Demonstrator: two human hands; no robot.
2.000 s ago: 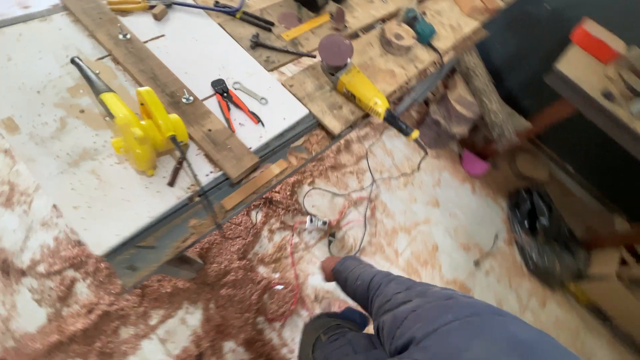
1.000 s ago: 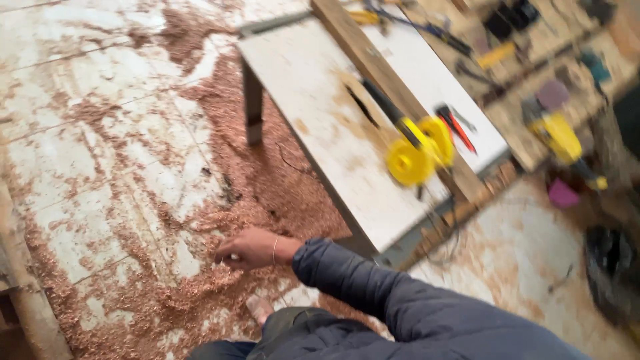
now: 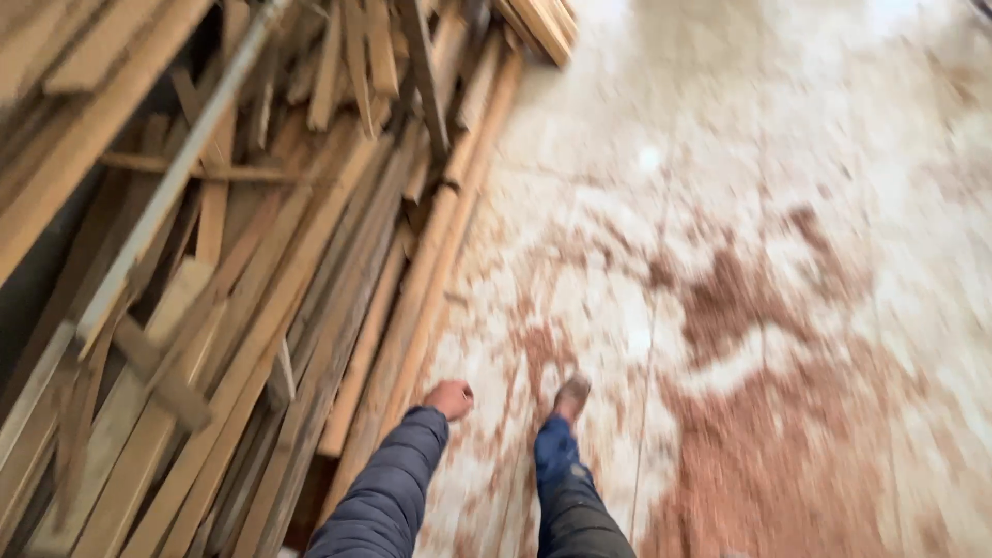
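Note:
My left hand [image 3: 452,399] hangs low in front of me in a dark quilted sleeve. Its fingers look loosely curled, and nothing shows in them. It is above the floor, just right of the long boards [image 3: 418,341] at the edge of a wood pile, with no clear contact. To the right of the hand are my leg in blue jeans [image 3: 556,457] and a brown shoe [image 3: 572,395] on the tiled floor. My right hand is out of view.
A large pile of planks and battens [image 3: 310,232] fills the left side, crossed by a pale metal bar [image 3: 182,167]. More cut boards [image 3: 542,27] lie at the top. Reddish wood shavings [image 3: 775,465] cover the floor [image 3: 620,93] at lower right.
The view has swung widely away from the white-topped table with the yellow blower and other tools, over to the wood pile. My left hand has come into view.

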